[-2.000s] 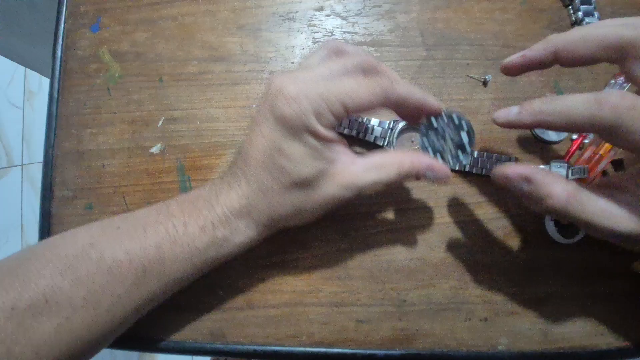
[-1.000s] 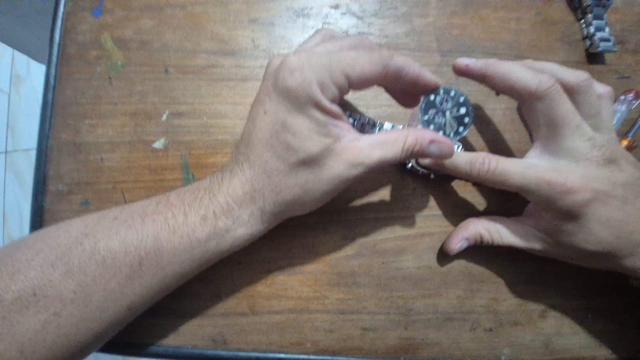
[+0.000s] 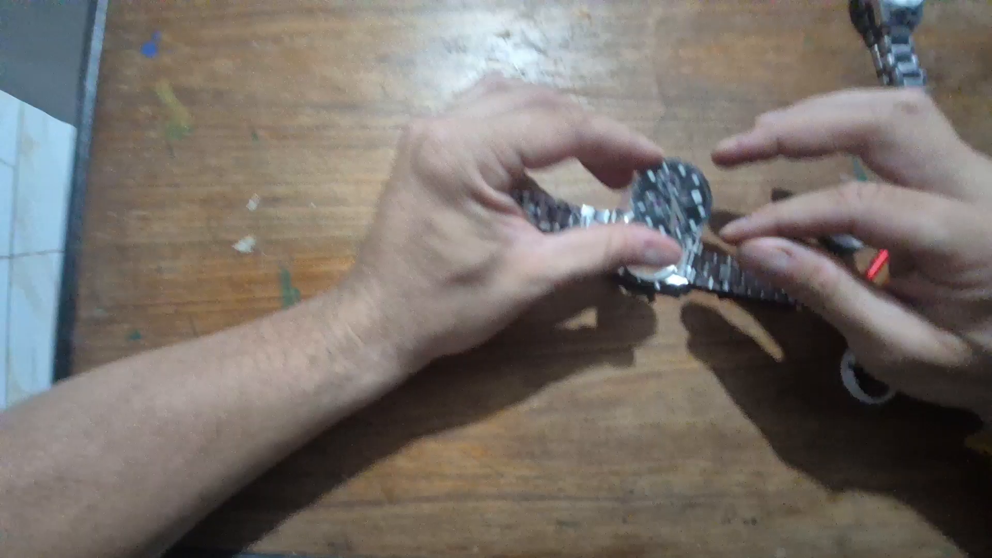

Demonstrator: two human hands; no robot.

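Note:
A round black watch dial with pale hour markers and hands is gripped at its edge between the thumb and index finger of my left hand. Below it lies a watch case, partly hidden by my left thumb, with a metal link bracelet running out to both sides. My right hand hovers just right of the dial, its fingers apart, thumb and fingertips close to the bracelet. Whether my right hand touches the bracelet cannot be told.
Another metal-bracelet watch lies at the top right of the wooden table. A white ring and a red thin item show partly beside my right hand. Small pale flakes lie at the left.
My right hand came in to the dial and has since drawn back to the right with its fingers spread. The dial stays in my left hand throughout.

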